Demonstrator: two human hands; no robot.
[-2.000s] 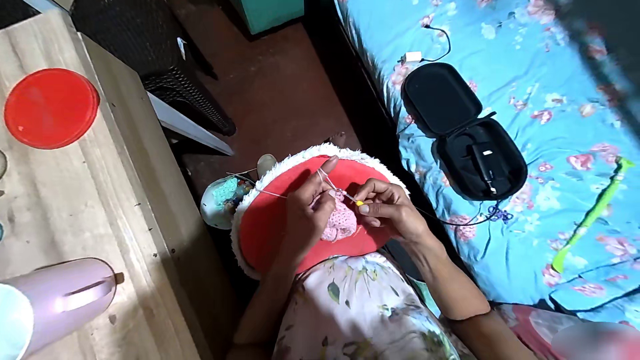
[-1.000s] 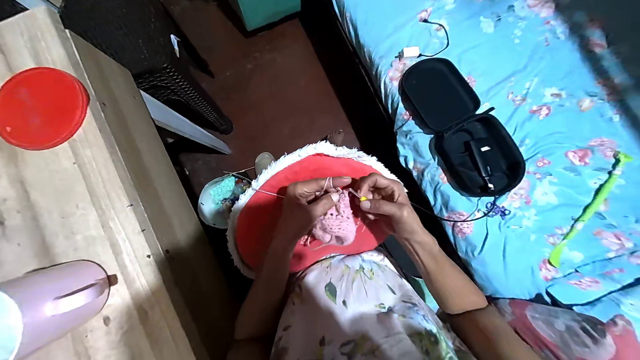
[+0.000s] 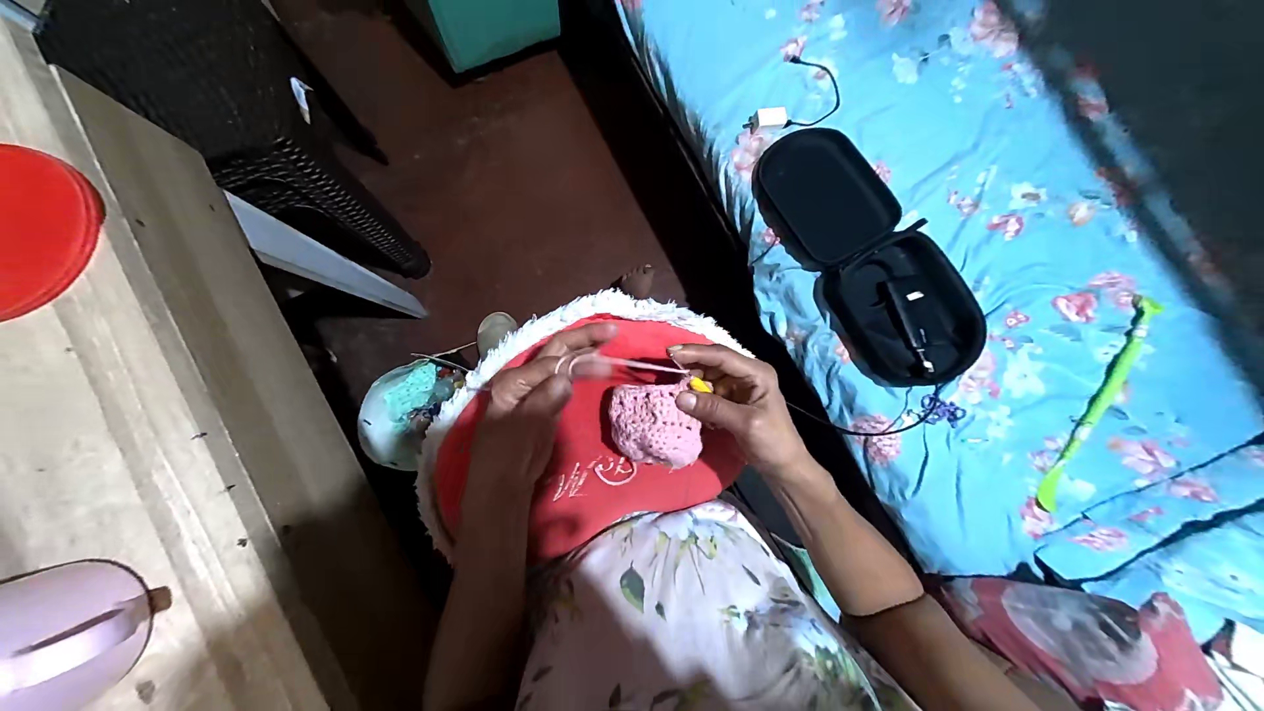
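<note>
A small pink crocheted piece [image 3: 657,425] hangs below my right hand [image 3: 736,400], over a red cushion with a fluffy white edge [image 3: 592,474]. Thumb and fingers of my right hand grip a crochet hook with a yellow handle [image 3: 700,386], close to the top of the pink piece. My left hand [image 3: 538,380] is raised to the left, apart from the piece, with light pink yarn [image 3: 642,365] looped at its fingers and stretched across to the hook. Its fingertips are blurred by motion.
At left, a wooden table [image 3: 109,434] bears a red lid [image 3: 44,232] and a pink pitcher [image 3: 74,632]. A container with mint-green yarn [image 3: 395,415] stands beside the cushion. On the floral bed [image 3: 997,395] lie an open black case [image 3: 904,306] and a green strap-like item [image 3: 1096,405].
My left hand has let go of the pink piece and moved left, drawing the yarn out straight. The right hand still holds the hook. More of the pink piece shows.
</note>
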